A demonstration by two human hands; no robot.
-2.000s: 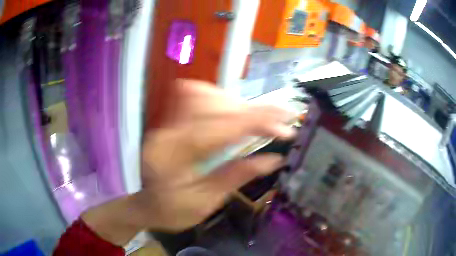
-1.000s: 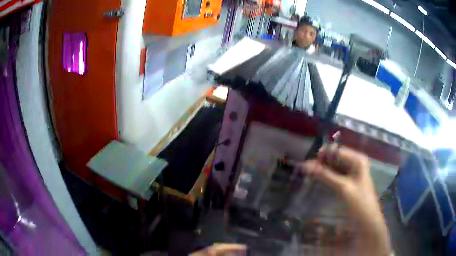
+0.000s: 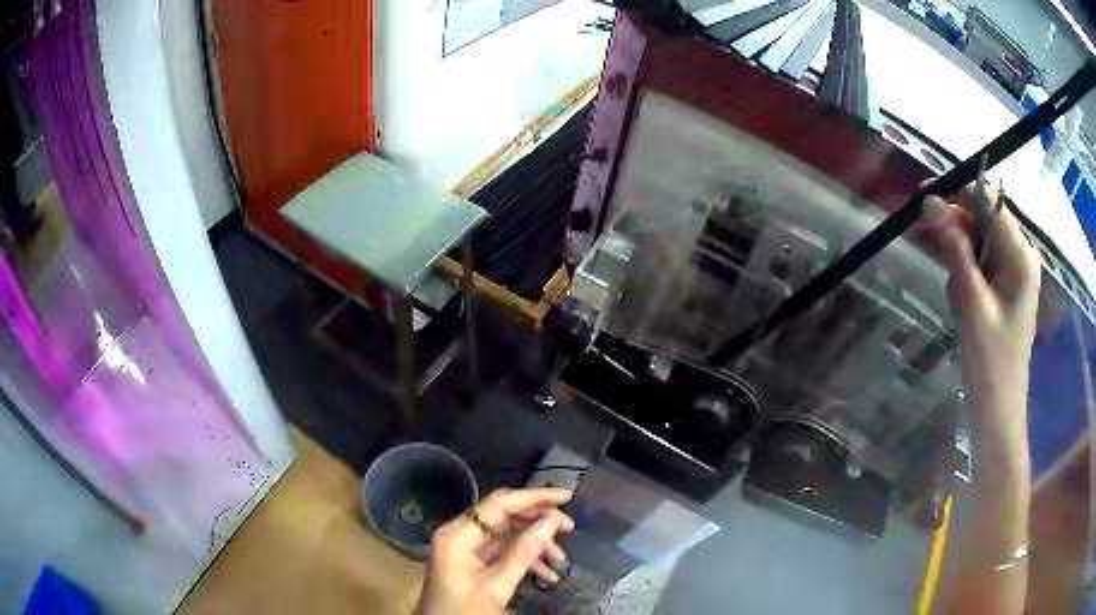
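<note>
A long black strap (image 3: 841, 255) runs diagonally from the upper right edge down to the left black roller tray (image 3: 673, 402) on the dark red machine (image 3: 757, 90). My right hand (image 3: 992, 270) is at the right, with fingertips at the strap's upper part. A slim metal tool (image 3: 986, 216) sticks up from the same hand. My left hand (image 3: 499, 553) is low in the middle, fingers loosely curled and apart, with nothing visible in it. It is below and left of the trays. A second black roller tray (image 3: 817, 481) sits to the right. The strap's lower end is hidden at the rollers.
A grey-green stool (image 3: 382, 222) stands by the orange-red door (image 3: 295, 96). A grey bucket (image 3: 418, 493) is on the floor left of my left hand. A purple curtain (image 3: 108, 324) hangs at the left. Straps (image 3: 781, 30) lie on the pale machine top.
The view has turned down toward the rollers and floor. My right hand is now farther right and higher with the strap. My left hand has come fully into view. The other person is out of view.
</note>
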